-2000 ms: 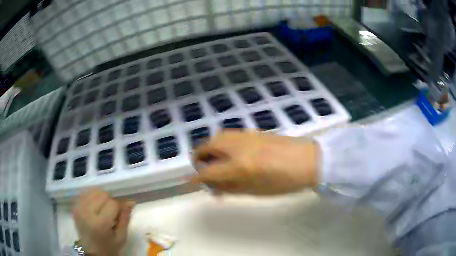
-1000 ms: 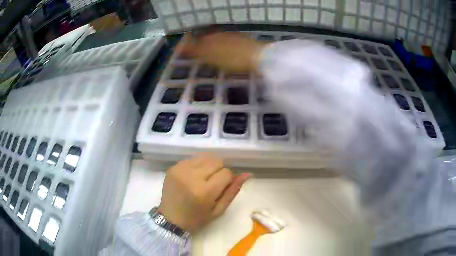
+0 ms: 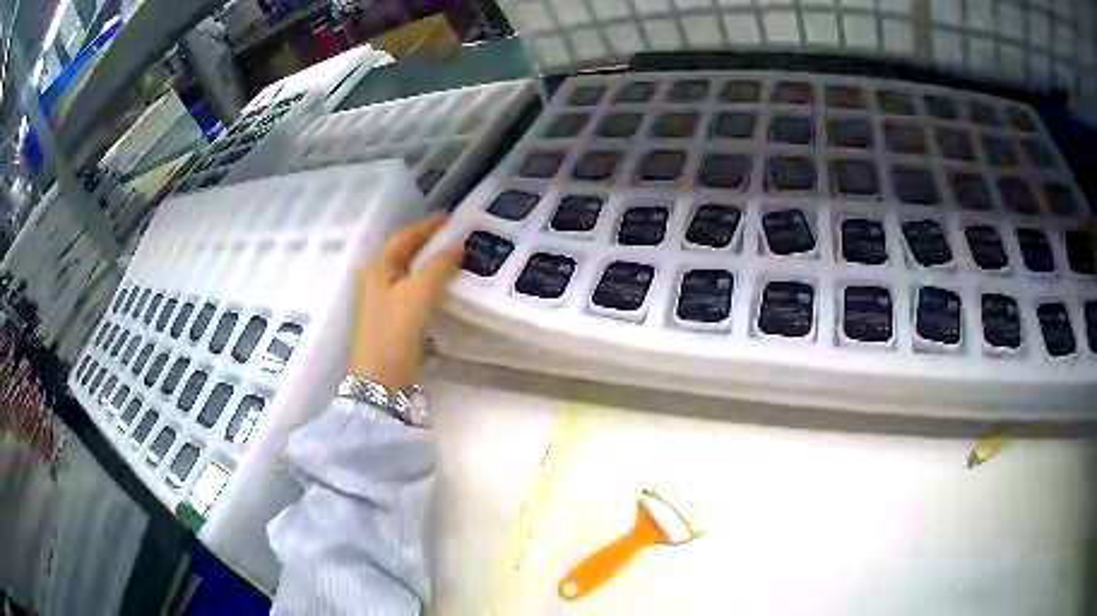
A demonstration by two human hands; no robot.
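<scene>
A white foam tray (image 3: 746, 367) lies in front of me, with rows of pockets holding dark rounded units (image 3: 705, 296). My left hand (image 3: 403, 301), slightly blurred, is at the tray's left front corner, with fingertips near the corner unit. Whether it grips the tray edge is unclear. My right hand is out of the picture. An orange-handled tool with a white head (image 3: 611, 560) lies loose on the cream bench in front of the tray.
A second stack of foam trays with units (image 3: 289, 481) stands left, close to my left hand. More trays (image 3: 469, 120) lie behind it. A small yellow piece (image 3: 984, 451) lies on the bench at right. A white grid panel (image 3: 770, 34) stands behind.
The view has turned left. My left hand has moved from the bench in front of the tray up to its left corner. My right hand and sleeve have left the picture.
</scene>
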